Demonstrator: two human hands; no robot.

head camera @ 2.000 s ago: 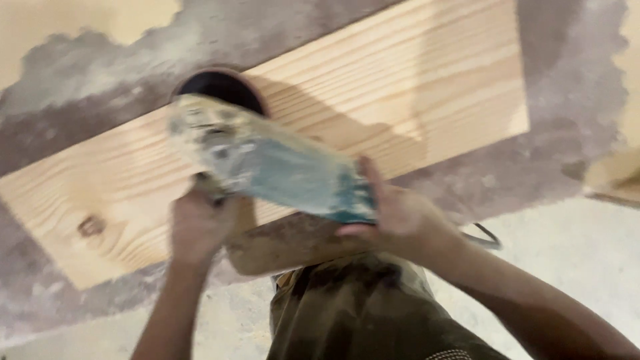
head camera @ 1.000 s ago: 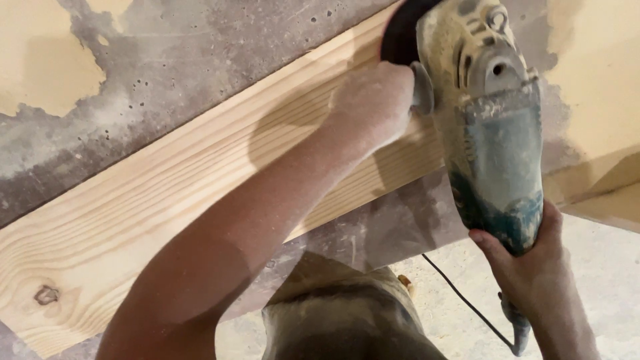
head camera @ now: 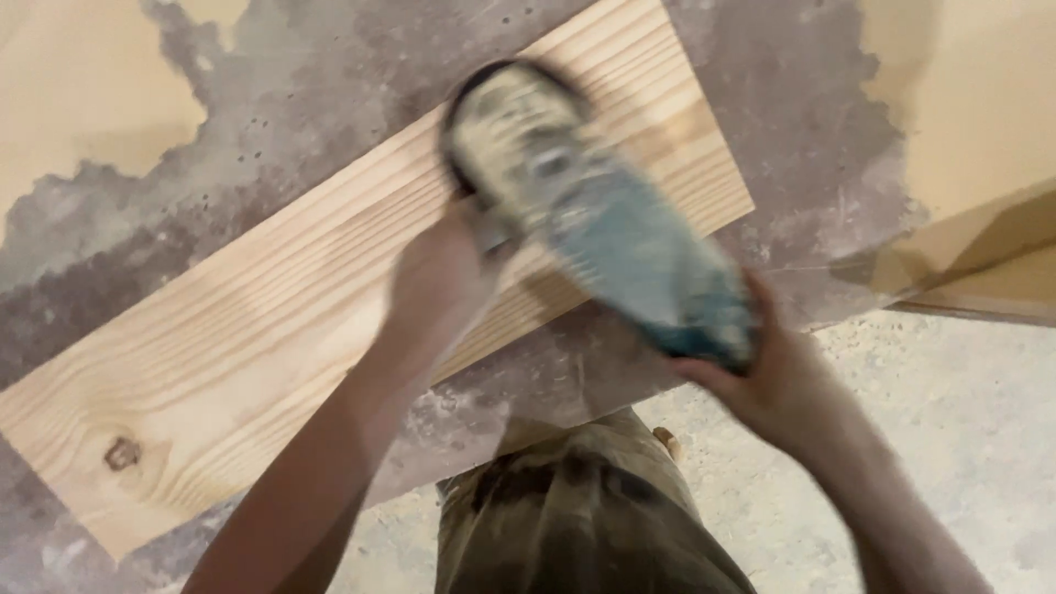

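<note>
A dusty teal power sander or polisher (head camera: pixel 627 239) with a round dark pad lies over the right part of a pine board (head camera: pixel 330 247), blurred by motion. My left hand (head camera: pixel 450 272) grips the side handle by the tool's head. Around the rear end of the teal body, my right hand (head camera: pixel 763 355) is closed. The pad is mostly hidden under the tool's pale, dust-covered head. The board lies flat and slanted, with a dark knot (head camera: pixel 122 454) near its left end.
Under the board is a stained grey-brown tabletop (head camera: pixel 808 165) with yellowish patches (head camera: pixel 82 99). A wooden edge (head camera: pixel 990 264) shows at the right. Below the table are a pale, speckled floor (head camera: pixel 940 396) and my trousered leg (head camera: pixel 577 511).
The sander has moved left along the board since one second ago, when it was near the right end. Both hands have stayed on it. The view has shifted too.
</note>
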